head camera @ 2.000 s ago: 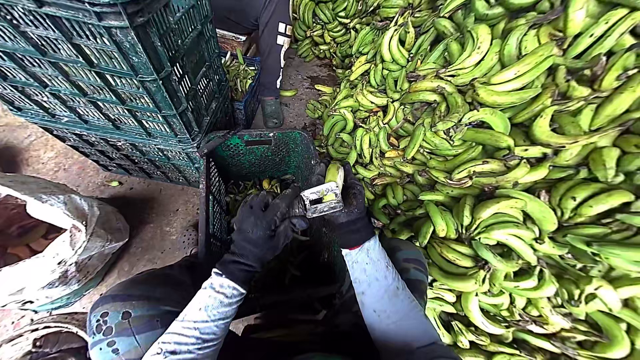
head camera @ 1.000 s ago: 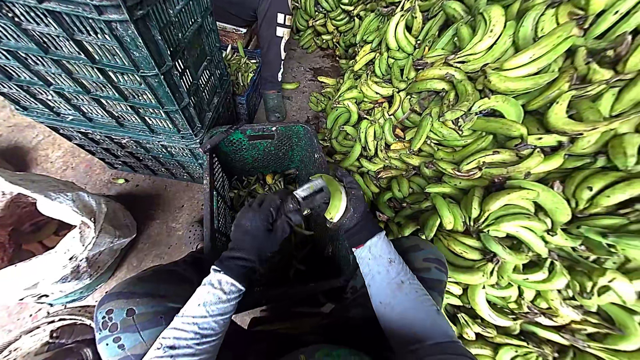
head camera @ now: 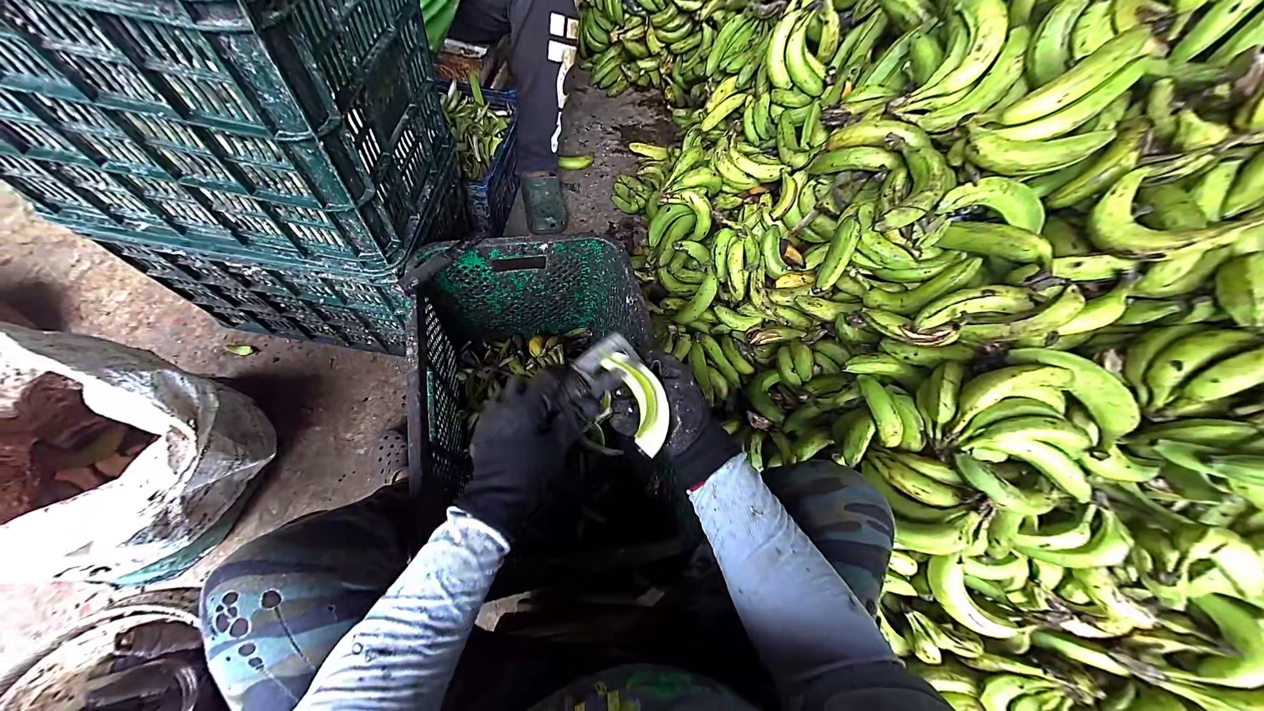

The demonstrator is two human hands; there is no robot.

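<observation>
My left hand (head camera: 523, 434), in a dark glove, is closed around the dark handle end of a metal peeler-like tool (head camera: 604, 357). In my right hand (head camera: 681, 415), also gloved, is a partly peeled green plantain (head camera: 647, 405); pale flesh shows along it. The tool's flat metal head touches the upper end of the plantain. Both hands are over an open green plastic crate (head camera: 592, 281) between my knees, with green peel strips (head camera: 509, 365) in it. A thin curved strip hangs between the hands.
Stacked green crates (head camera: 346, 138) rise at the upper left. A large heap of green plantains (head camera: 948, 296) fills the right. A white sack (head camera: 188, 474) stands at the left, and a bucket (head camera: 99, 652) below it. Ahead are another person's leg (head camera: 538, 89) and a blue crate (head camera: 491, 188).
The plantain now shows a wide pale peeled face; a second ago its visible side was mostly green. Both hands keep their holds over the crate.
</observation>
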